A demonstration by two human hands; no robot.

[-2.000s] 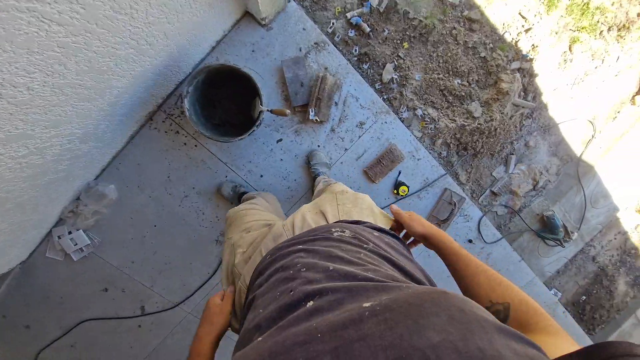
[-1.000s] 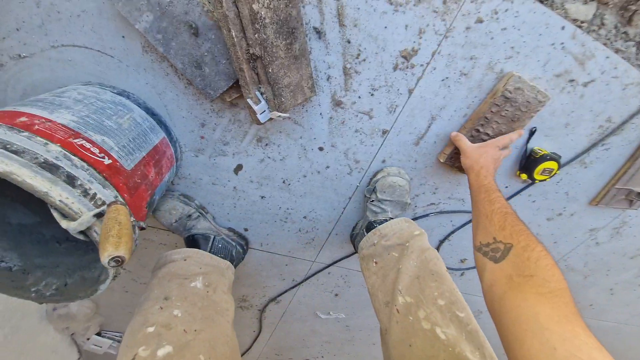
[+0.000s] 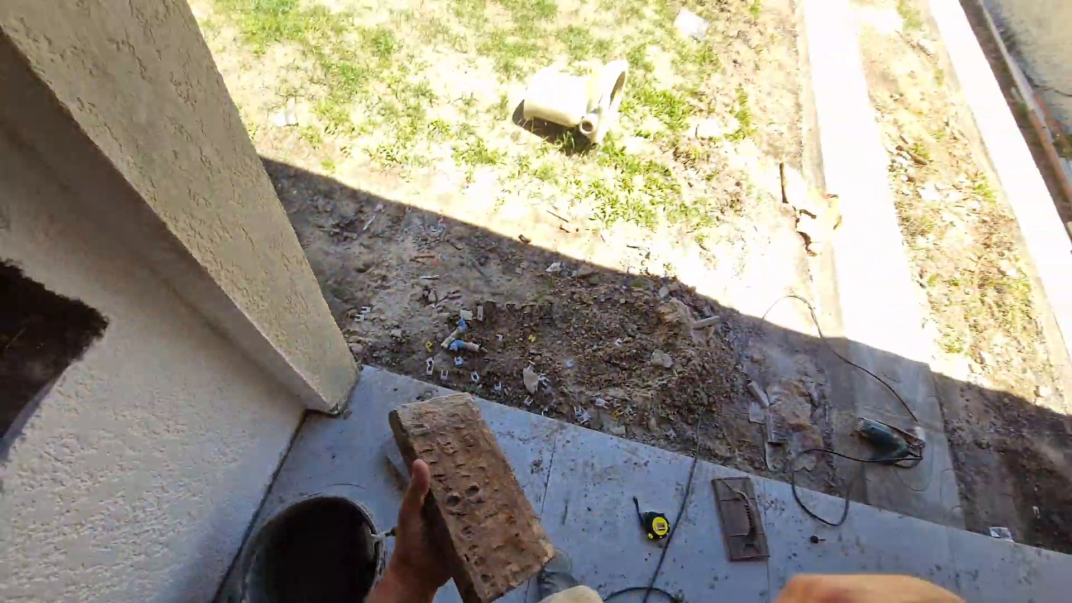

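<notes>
My left hand point(image 3: 414, 548) grips the long left edge of a brown rectangular block point(image 3: 477, 494) with a rough, dimpled face, its thumb along the side and its fingers hidden. The block is tilted, raised over the grey paving. Of my right side only blurred skin point(image 3: 867, 590) shows at the bottom edge; whether it is hand or forearm, I cannot tell. Below and left of the block stands a dark-mouthed bucket point(image 3: 314, 553), a tool's metal part at its rim. A yellow and black tape measure point(image 3: 655, 525) and a brown plastering float point(image 3: 740, 517) with a handle lie on the paving.
A textured wall point(image 3: 167, 419) with a projecting pillar point(image 3: 201, 184) rises at the left, bearing a dark patch. Beyond the paving point(image 3: 603, 486) are rubble point(image 3: 603, 352) and grass. A corded power tool point(image 3: 889, 441) lies at the right, its black cable crossing the paving. A pale container point(image 3: 569, 96) lies on the grass.
The brown block, on the paving under my right hand a second ago, is now raised in my left hand. The view has swung up toward the yard.
</notes>
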